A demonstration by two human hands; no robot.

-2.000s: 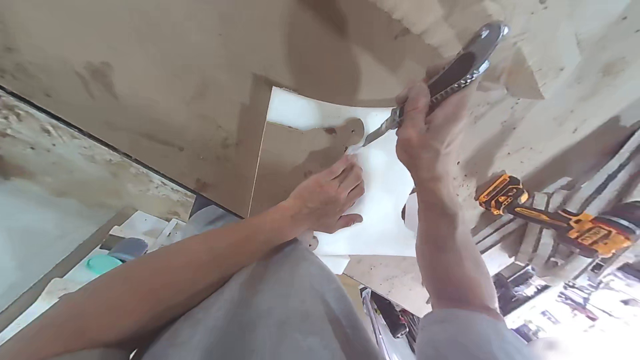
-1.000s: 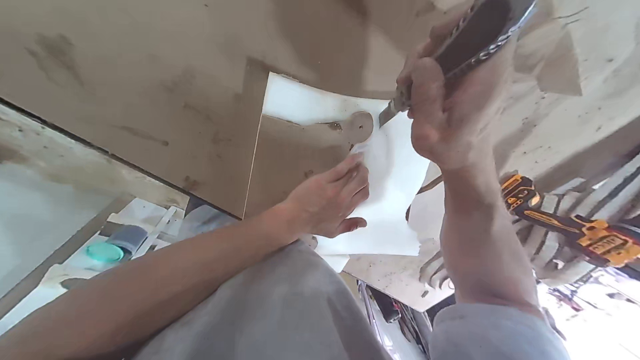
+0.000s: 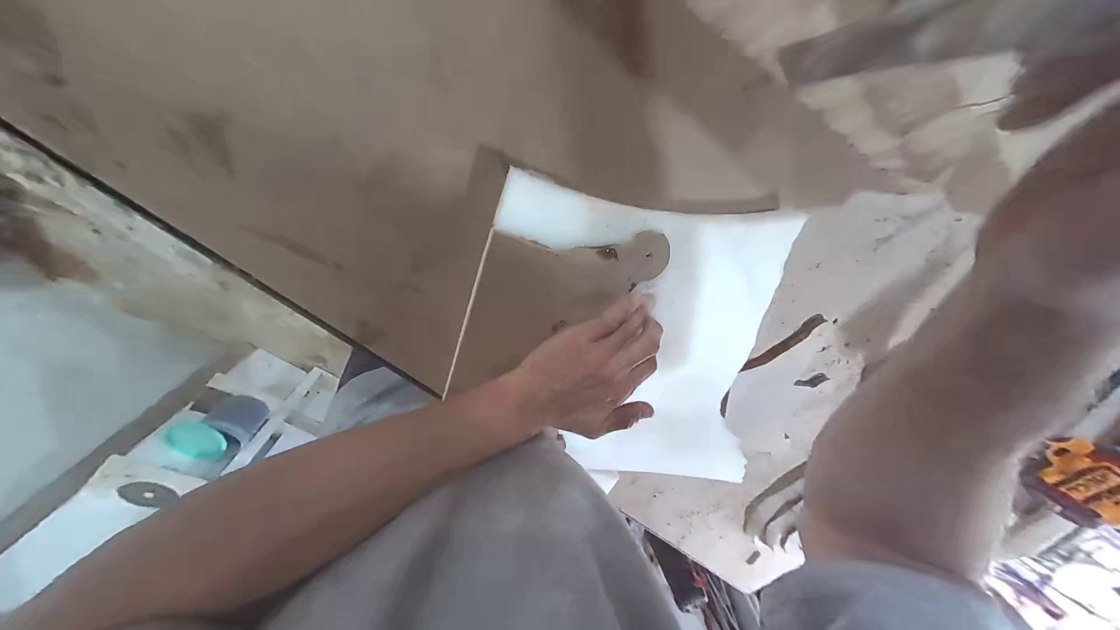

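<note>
My left hand rests palm down, fingers together, on a brown flat piece with a rounded end and small holes. Its fingertips reach the piece's edge. Under that piece lies a white sheet with a curved top edge. My right forearm crosses the right side; my right hand is blurred at the upper right edge, partly cut off. A long grey blurred shape lies beside it, too unclear to name or to show whether it is held.
A large brown board spans the upper left. A yellow and black power tool is at the right edge. Dark scraps lie right of the sheet. At lower left are a turquoise round lid and a grey disc.
My right hand has moved from the sheet's upper edge, where it held a dark-handled tool with a narrow metal end, to the upper right. My left hand stays on the brown piece.
</note>
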